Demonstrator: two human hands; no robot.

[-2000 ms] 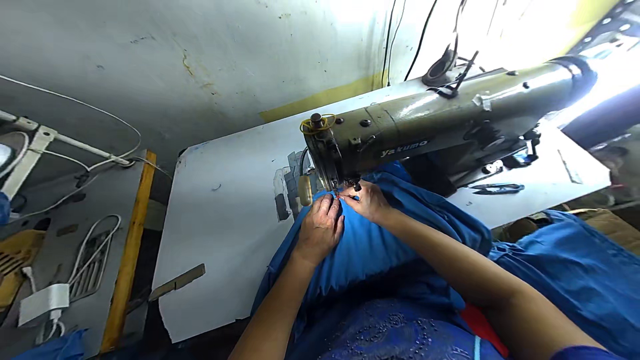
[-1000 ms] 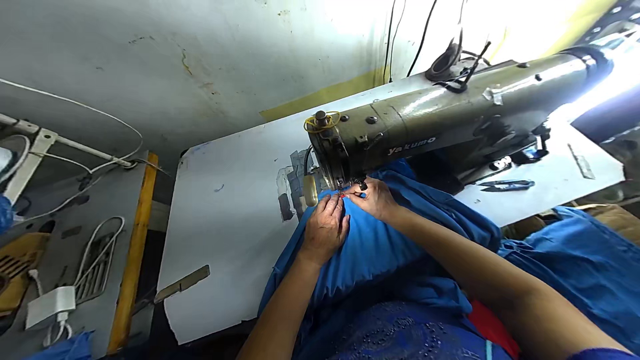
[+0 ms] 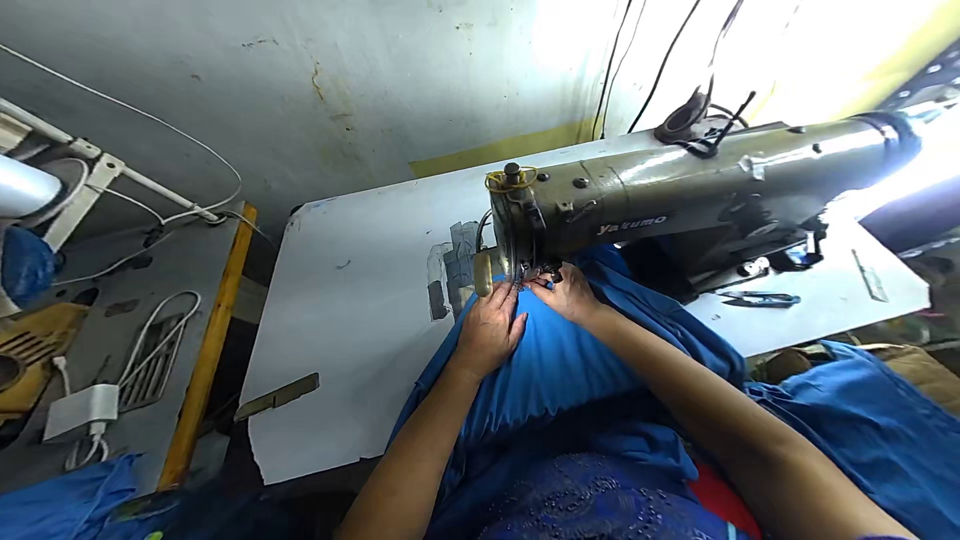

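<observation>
A Yakumo sewing machine (image 3: 675, 195) stands on a white table, its head end at the middle of the view. Blue fabric (image 3: 555, 352) runs from under the needle area down over the table's front edge and gathers in folds. My left hand (image 3: 491, 326) lies on the fabric just left of the presser foot, fingers pointing to the needle. My right hand (image 3: 570, 296) is right beside it, thumb and fingers pinching the cloth close to the needle. The needle and the fingertips are partly hidden by the machine head.
Thread snips (image 3: 761, 298) lie on the white table (image 3: 337, 300) at right. More blue cloth (image 3: 862, 412) is heaped at the right. A wooden strip (image 3: 210, 352), a white adapter (image 3: 82, 412) and cables are at left. A wall rises behind the table.
</observation>
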